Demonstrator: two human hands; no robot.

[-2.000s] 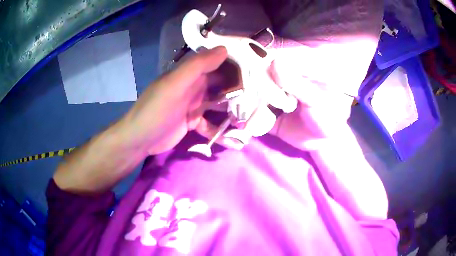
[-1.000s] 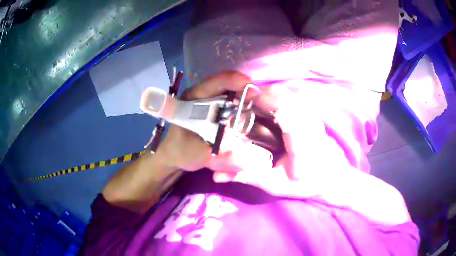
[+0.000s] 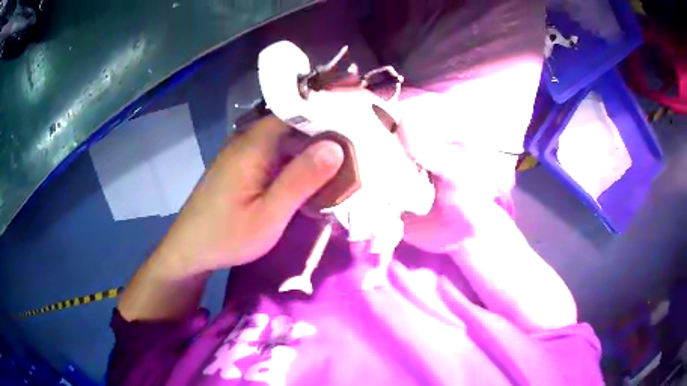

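Observation:
A white toy scooter (image 3: pixel 369 147) is held over my lap, its rounded white front end at the upper left beside the handlebars. My left hand (image 3: pixel 245 192) holds it from the left, thumb on the dark opening in the body. My right hand (image 3: pixel 448 215) holds its right side; glare washes out most of that hand. A thin white stalk with a small foot (image 3: pixel 316 256) sticks out at the bottom. The fingers behind the body are hidden.
A green bench (image 3: pixel 143 68) curves across the upper left. A white sheet (image 3: pixel 148 162) lies on the blue floor. Blue crates (image 3: pixel 636 162) stand at the right, one with a white sheet inside. Yellow-black tape (image 3: pixel 83 301) runs at the lower left.
The scooter has turned in my hands; its front end now points to the upper left, with the stalk towards me. My left thumb now presses on the dark opening.

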